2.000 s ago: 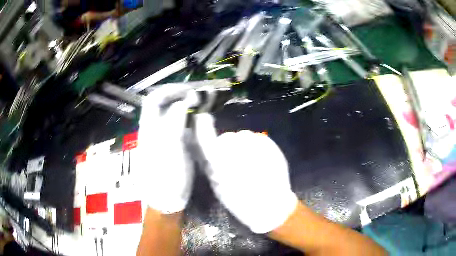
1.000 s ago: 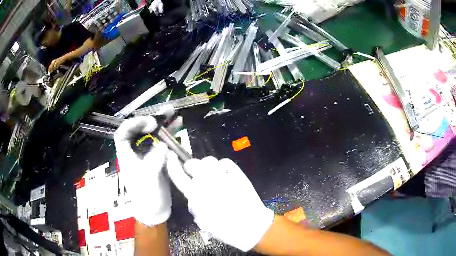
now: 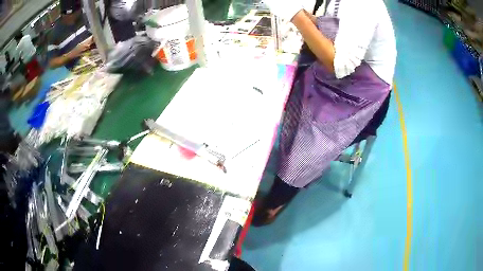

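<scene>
Neither of my hands is in the picture. Nearest in front lies the black mat (image 3: 159, 222) at the lower left. Beyond it is a pale printed sheet (image 3: 212, 106), washed out by glare, with one silver bar (image 3: 185, 142) lying across its near part. A thin dark strand lies by the bar's right end. A loose pile of silver bars (image 3: 50, 211) with thin yellow wires lies at the left edge. The picture is partly blurred.
A seated person in a purple checked apron (image 3: 328, 122) and white glove is at the bench's right side. A white bucket with orange label (image 3: 175, 47) stands at the far side beside a dark plastic bag (image 3: 132, 55). Blue floor (image 3: 439, 174) with a yellow line lies right.
The view has swung to the right. Both my gloved hands and the bar piece they held have left the picture; the seated person and floor have come in.
</scene>
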